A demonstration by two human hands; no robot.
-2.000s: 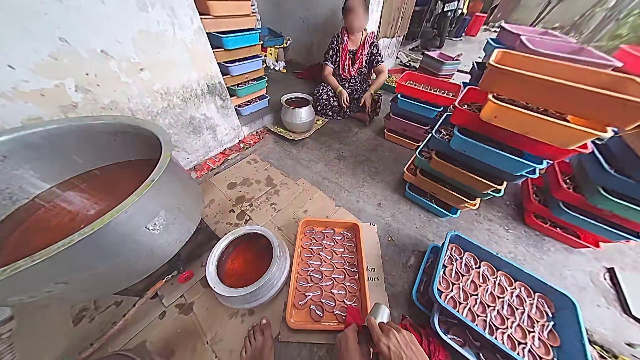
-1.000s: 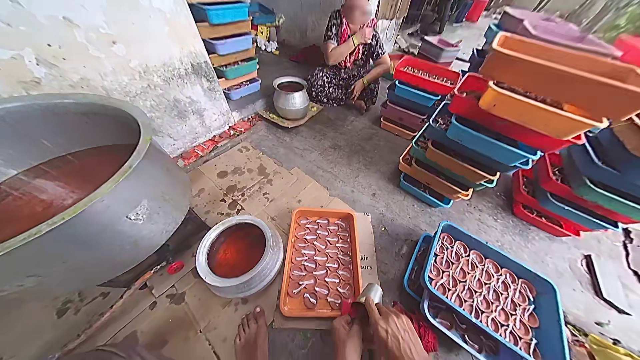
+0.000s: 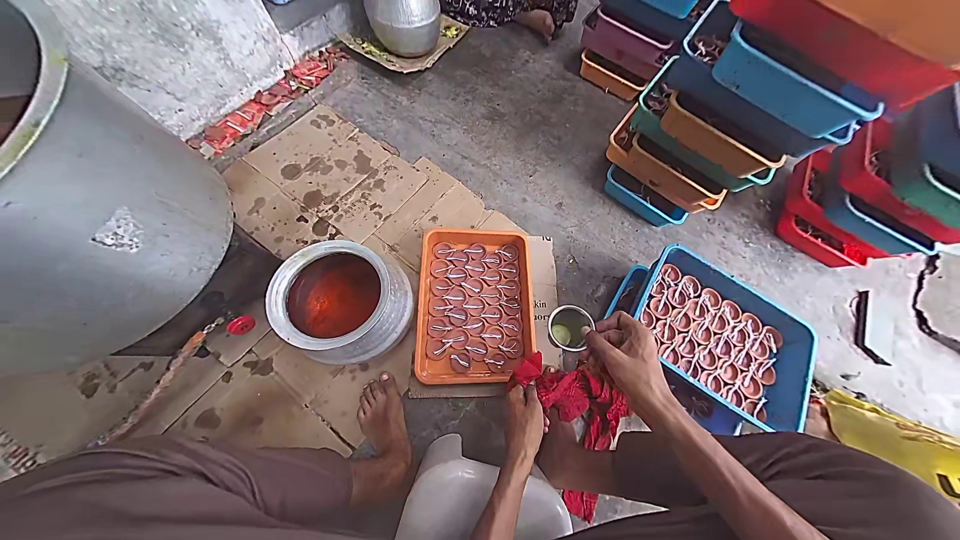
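In the head view my right hand [image 3: 626, 352] grips the rim of a small metal cup [image 3: 570, 328] with a little liquid in it. My left hand [image 3: 526, 416] holds a red cloth [image 3: 564, 394] that hangs down between my knees. Just beyond it lies an orange plastic tray [image 3: 421, 367] with rows of small clay lamps [image 3: 474, 304], each with white wicks. To its left stands a round metal pot [image 3: 397, 300] of reddish-orange liquid. A blue tray [image 3: 799, 352] of more clay lamps with wicks sits right of my right hand.
A large metal cauldron [image 3: 142, 225] fills the left side. Stacked coloured trays [image 3: 667, 176] stand at the upper right. Cardboard [image 3: 345, 187] covers part of the floor. Another metal pot [image 3: 405, 26] and a seated person's foot [image 3: 536, 22] are at the top. A yellow bag [image 3: 885, 435] lies at right.
The view has tilted down. The cup, earlier close to both hands, is now held out to the right of my left hand, with its opening in sight.
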